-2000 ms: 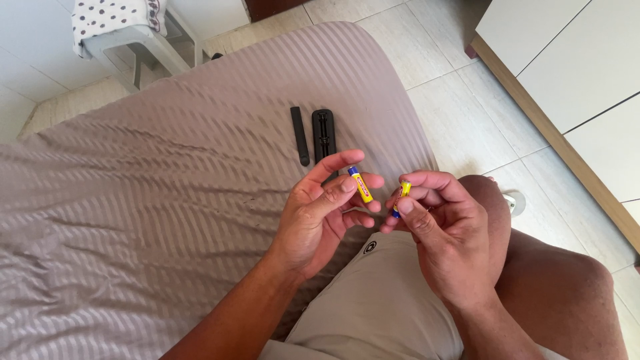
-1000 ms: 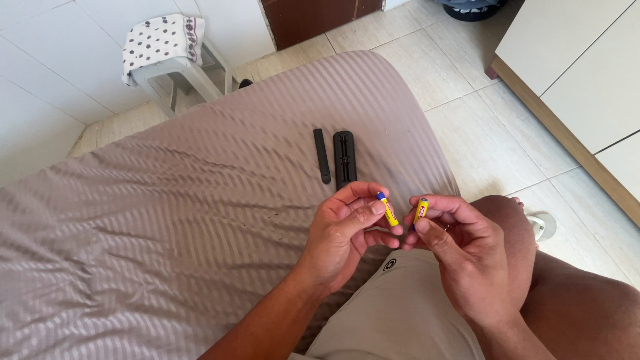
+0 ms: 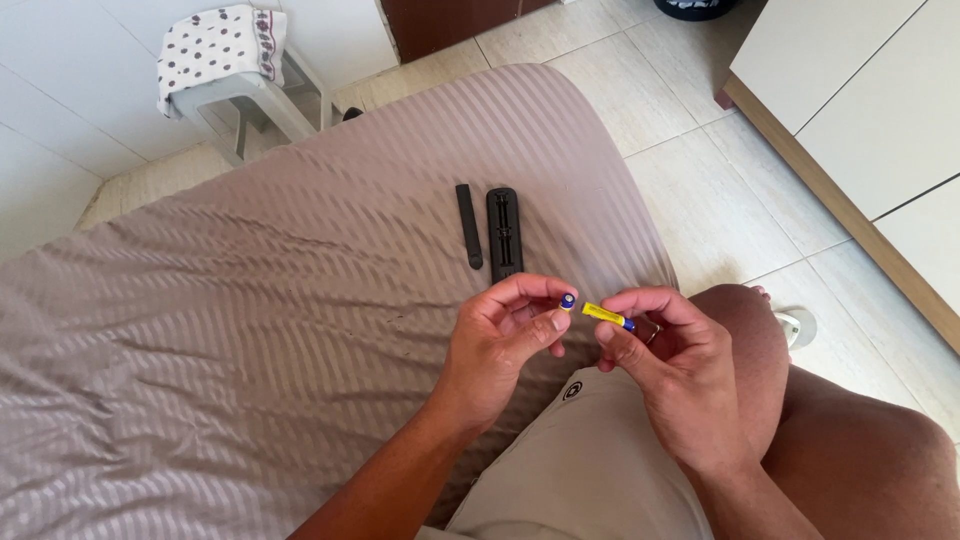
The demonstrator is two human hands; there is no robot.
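Observation:
Between thumb and fingers my left hand [image 3: 499,341] pinches a yellow and blue battery [image 3: 567,301], its blue end facing up. A second yellow and blue battery [image 3: 606,316] lies in the grip of my right hand [image 3: 671,367], tilted, with its blue end toward the palm. The two batteries are close but apart. Just beyond my left hand a black remote control [image 3: 504,229] rests on the bed with its battery compartment uncovered; its near end is hidden by my fingers. To its left, not touching it, is a narrow black battery cover [image 3: 469,226].
A striped mauve sheet [image 3: 262,315] covers the bed under the remote. A grey plastic stool [image 3: 247,94] with a dotted cloth [image 3: 217,49] stands beyond the bed's far left edge. At right are a tiled floor [image 3: 720,187], a white cabinet [image 3: 862,82] and a flip-flop [image 3: 799,328].
Both batteries have been turned in my fingers: the left one now shows its blue end, and the right one lies more sideways. The remote and cover remain on the bed.

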